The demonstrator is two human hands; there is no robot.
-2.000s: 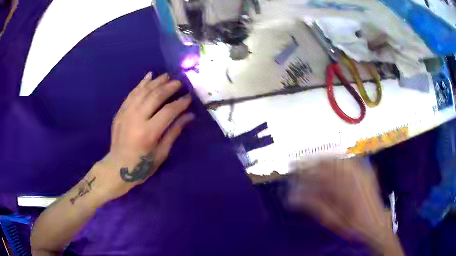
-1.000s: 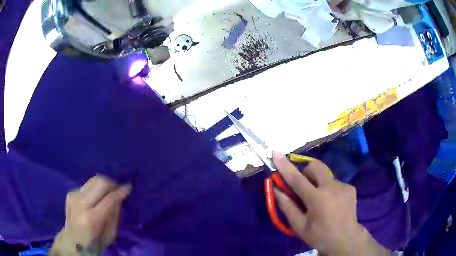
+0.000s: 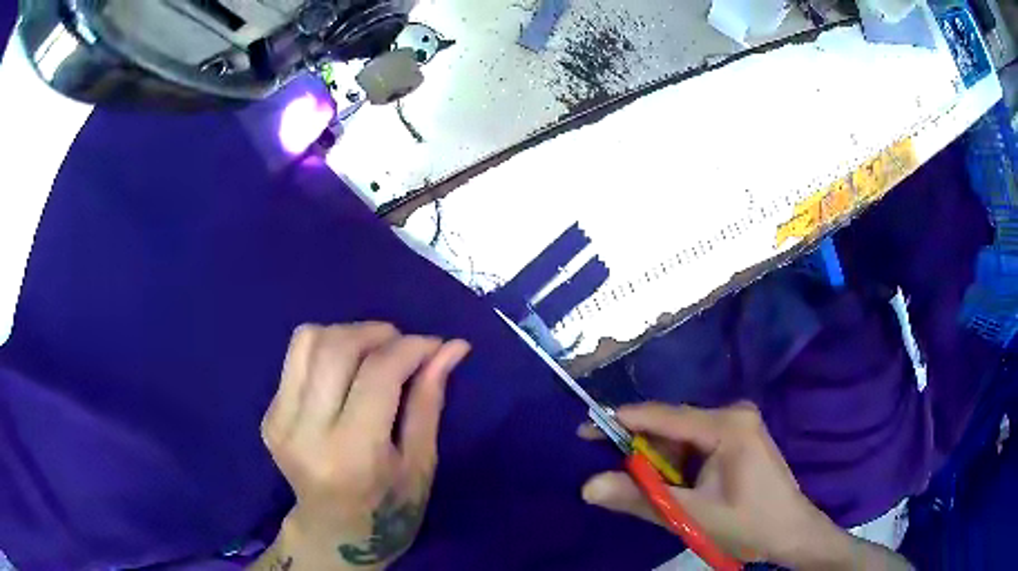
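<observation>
A large dark purple garment panel (image 3: 201, 268) covers the left and lower middle of the view and runs under the machine head. My left hand (image 3: 363, 418) rests on it, fingers curled, thumb and fingertips close together; whether they pinch the cloth is unclear. My right hand (image 3: 714, 463) holds scissors (image 3: 659, 502) with red and yellow handles. Their silver blades look closed or nearly so and point up and left along the panel's right edge. Two narrow dark fabric strips (image 3: 547, 262) lie on the white table beside the blade tips.
The sewing machine head (image 3: 167, 56) is at the upper left, with a pink-white lamp glow (image 3: 304, 121) by the needle area. Dark lint (image 3: 597, 56) lies on the machine bed. Yellow tape (image 3: 848, 192) marks the table edge. A tied purple bundle (image 3: 815, 390) sits at the right.
My right hand picked up the scissors from the table, then turned them over the panel's edge. My left hand moved back from near the needle, then right and up toward the blades.
</observation>
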